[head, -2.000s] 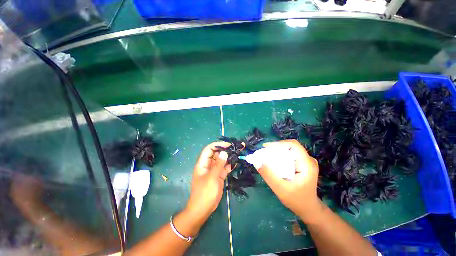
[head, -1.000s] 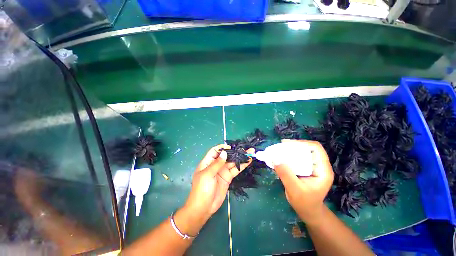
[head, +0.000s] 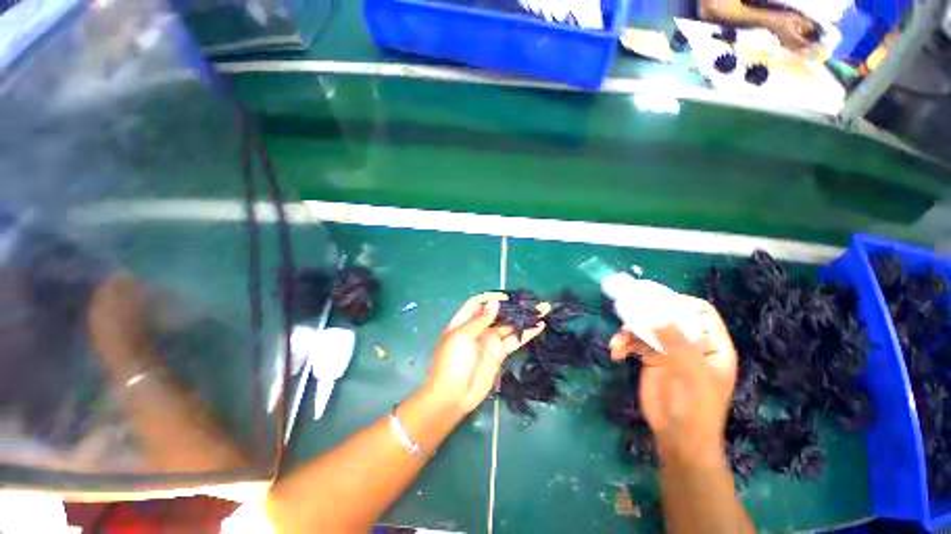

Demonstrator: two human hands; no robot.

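Observation:
My left hand holds a black flower piece in its fingertips, near the pale seam of the green table. My right hand grips a white glue bottle, its bluish tip pointing up and left, apart from the piece. Other black pieces lie beside and beyond my left hand. A large heap of black pieces lies right of my right hand, which hides part of it.
A blue bin of black pieces stands at right. A spare white bottle and a black piece lie by the clear panel. Beyond the green belt are another blue bin and a person's hand.
The view has shifted, showing more beyond the belt. My right hand has drawn the bottle away from the flower piece, its tip now raised. My left hand still holds the piece.

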